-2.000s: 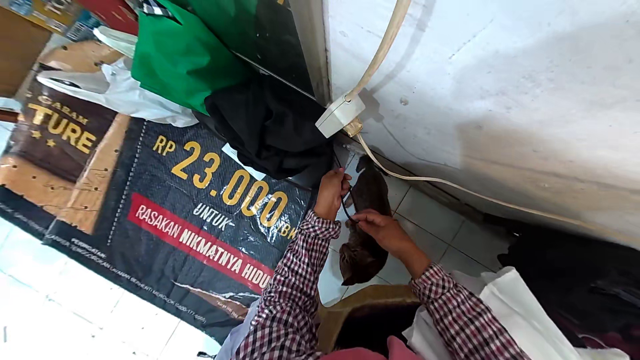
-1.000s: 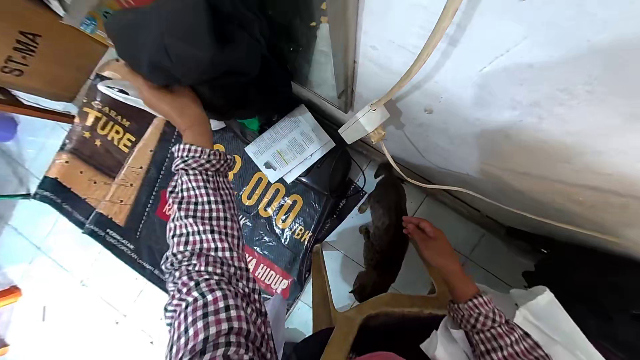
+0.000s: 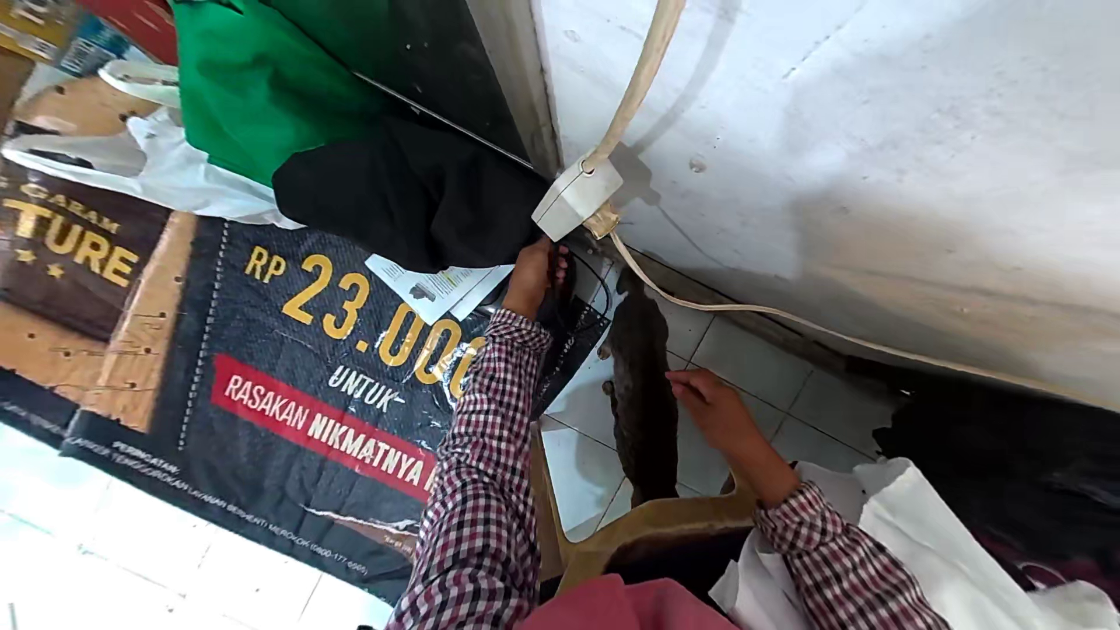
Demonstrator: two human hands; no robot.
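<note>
My left hand (image 3: 535, 276) reaches to the right edge of a black cloth (image 3: 420, 192), beside a thin black cord (image 3: 604, 293) that loops out over the floor. Its fingers are curled near something dark, and whether they grip it is unclear. To the right, a dark-furred cat (image 3: 643, 376) stretches along the tiles, its head not visible. My right hand (image 3: 710, 409) hovers close by the cat's side with nothing seen in it; contact cannot be told. Printed papers (image 3: 433, 284) stick out from under the black cloth.
A white power socket (image 3: 579, 197) hangs on a thick cable by the wall (image 3: 840, 175). Green cloth (image 3: 254, 96) and a white plastic bag (image 3: 175, 166) lie on a printed banner (image 3: 289, 367). A brown chair edge (image 3: 656, 525) and white cloth (image 3: 927, 542) are close in front.
My left hand has come down and right from the raised black cloth, which now lies over part of the papers. The green cloth and white bag show again. My right hand remains near the cat.
</note>
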